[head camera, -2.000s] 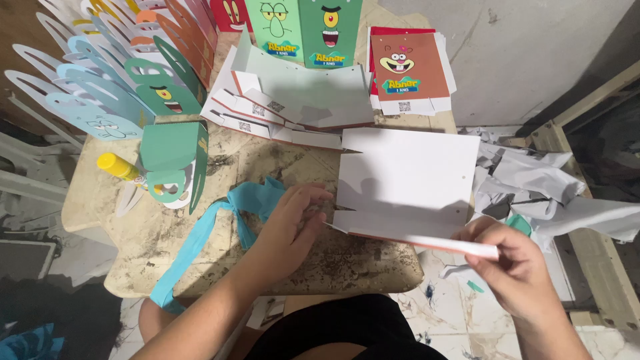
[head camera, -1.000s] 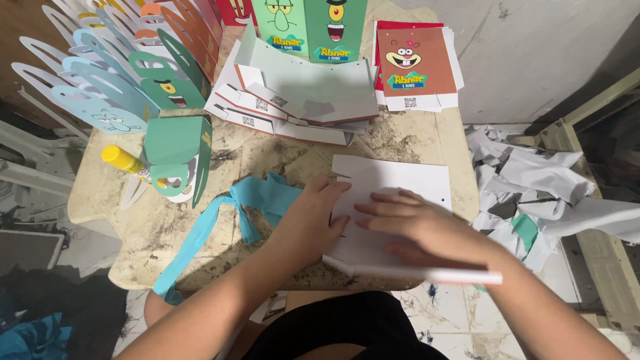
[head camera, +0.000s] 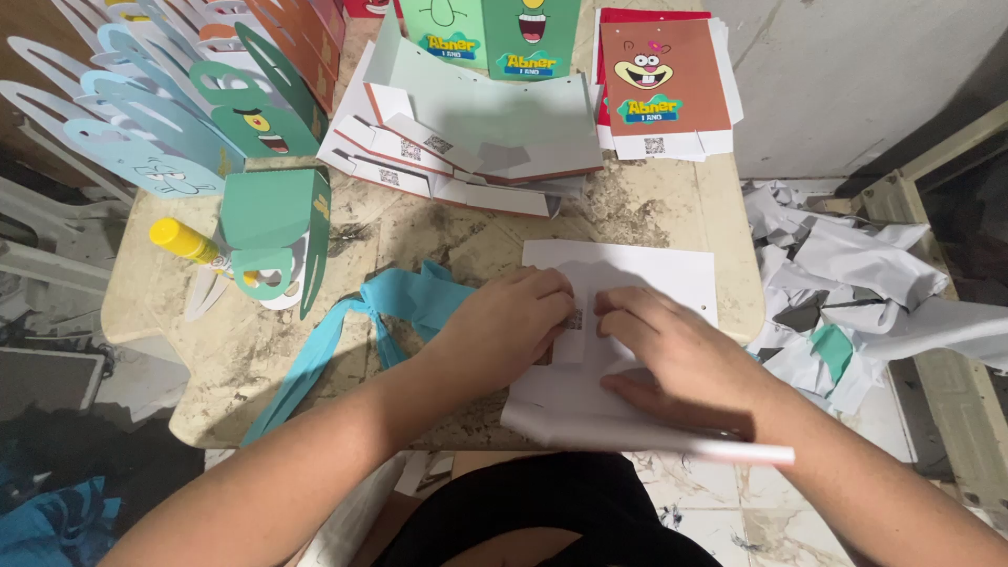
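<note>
A white-backed printed card box blank (head camera: 646, 272) lies face down near the table's front edge, its near side flap raised. On its left edge, my left hand (head camera: 528, 323) has curled fingers against a small folded-in flap bearing a printed code. My right hand (head camera: 669, 354) rests on the blank with fingers bent and a little apart, its thumb on the card. Just left of the left hand lies a knotted strip of light blue fabric (head camera: 409, 299). Further left, a glue stick with a yellow cap (head camera: 185, 240) lies against a green card box (head camera: 266, 209).
Partly folded card blanks (head camera: 504, 134) lie at the back centre, before green printed panels (head camera: 528, 39). Flat brown printed blanks (head camera: 669, 79) are stacked back right. Handled card boxes (head camera: 142, 134) crowd the back left. Paper scraps (head camera: 858, 252) heap beyond the table's right edge.
My right hand has left the blank's near right corner and come onto its middle. The left edge flap is now folded inward under my left hand's fingers.
</note>
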